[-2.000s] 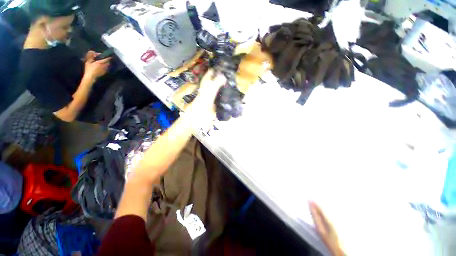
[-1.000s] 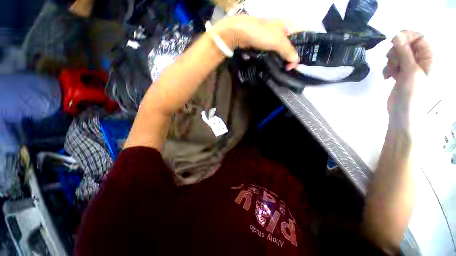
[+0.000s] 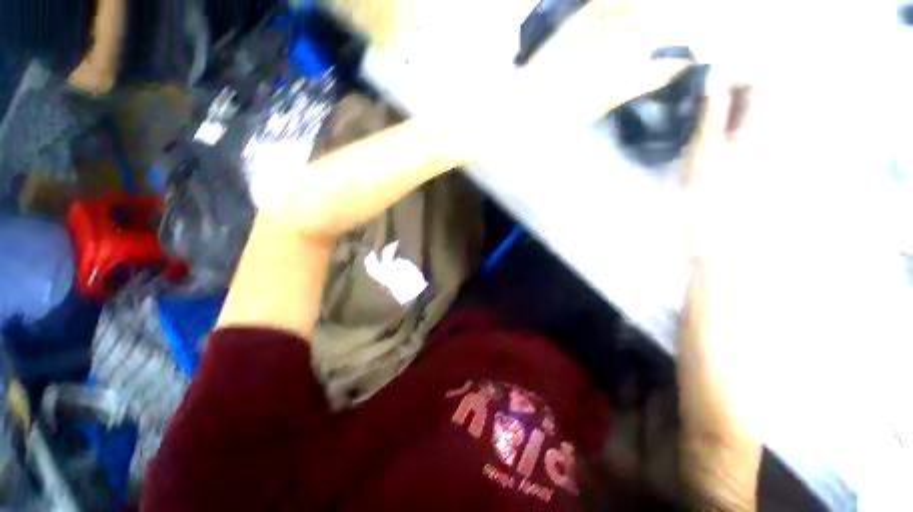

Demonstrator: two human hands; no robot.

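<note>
The picture is blurred and strongly overexposed. The black label tape [image 3: 656, 125] shows as dark loops between my two hands over the white table [image 3: 611, 240]. Another dark piece of it shows behind my left hand. My left hand [image 3: 611, 65] reaches across from the left, its fingers closed at the top of the loops. My right hand [image 3: 726, 115] is upright close to the right side of the tape, its fingers washed out. Whether it grips the tape cannot be told.
Olive-brown cloth [image 3: 360, 340] with a white tag [image 3: 395, 273] hangs beside my lap, left of the table edge. A red plastic object [image 3: 115, 240], grey and checked cloth heaps and blue crate parts lie at the left. Part of another person's arm [image 3: 100, 45] shows at the top left.
My left hand has moved right and further over the table with the tape. My right hand has moved left towards it. The tape now shows between both hands. The view has become brighter.
</note>
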